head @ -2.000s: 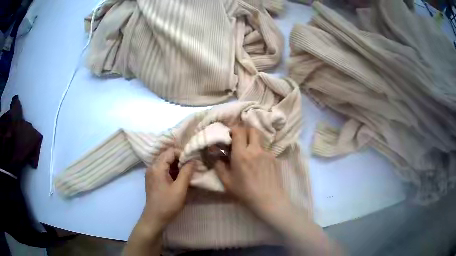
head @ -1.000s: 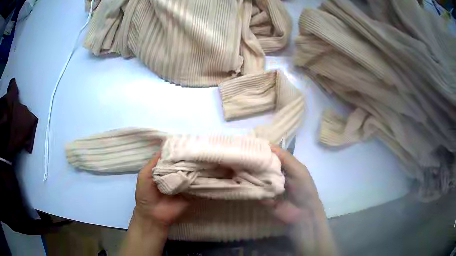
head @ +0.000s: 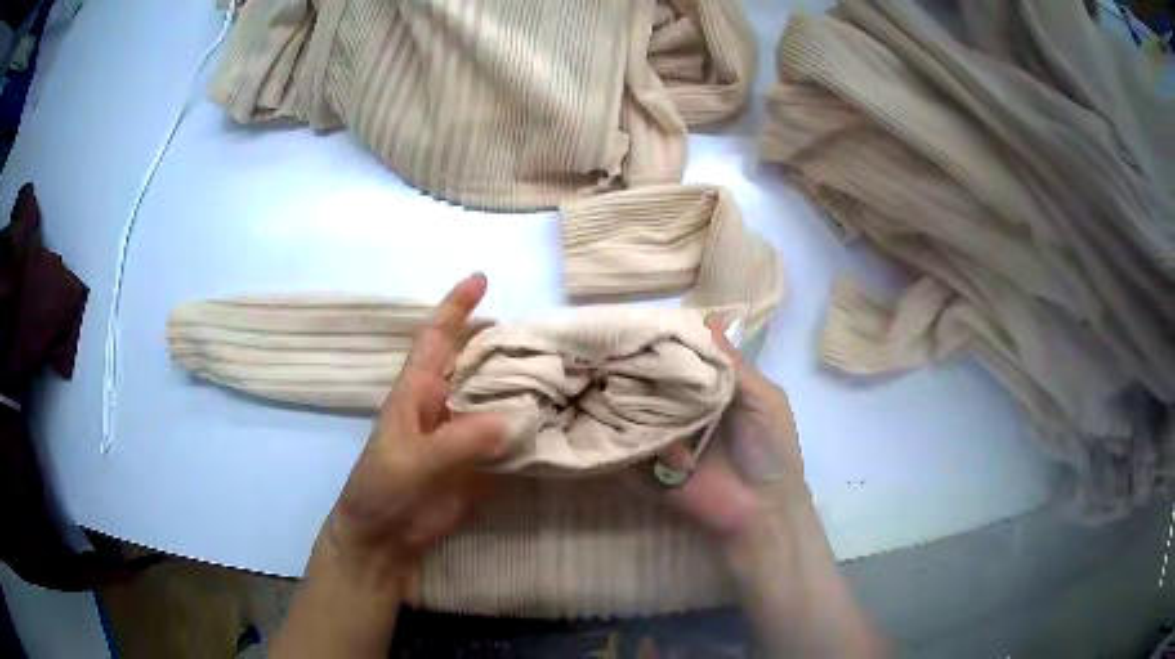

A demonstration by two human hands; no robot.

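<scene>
A beige ribbed knit top lies before me, its bunched collar turned up so the opening faces me. My left hand is at the collar's left end, fingers spread, index finger raised, the blurred thumb over the collar's edge. My right hand grips the collar's right end. Small thread snips show at this hand: a round metal end below the collar and a pale tip above; the rest is hidden. One sleeve stretches left; the other is folded behind the collar.
Another beige top lies at the far side of the white table. A loose beige heap covers the right side. A white cord runs along the left, near a dark maroon cloth at the table's edge.
The collar has gone from bunched under both hands to upturned, its opening now wider and rounder. My left fingers have spread and the index finger has risen. The left sleeve lies straighter.
</scene>
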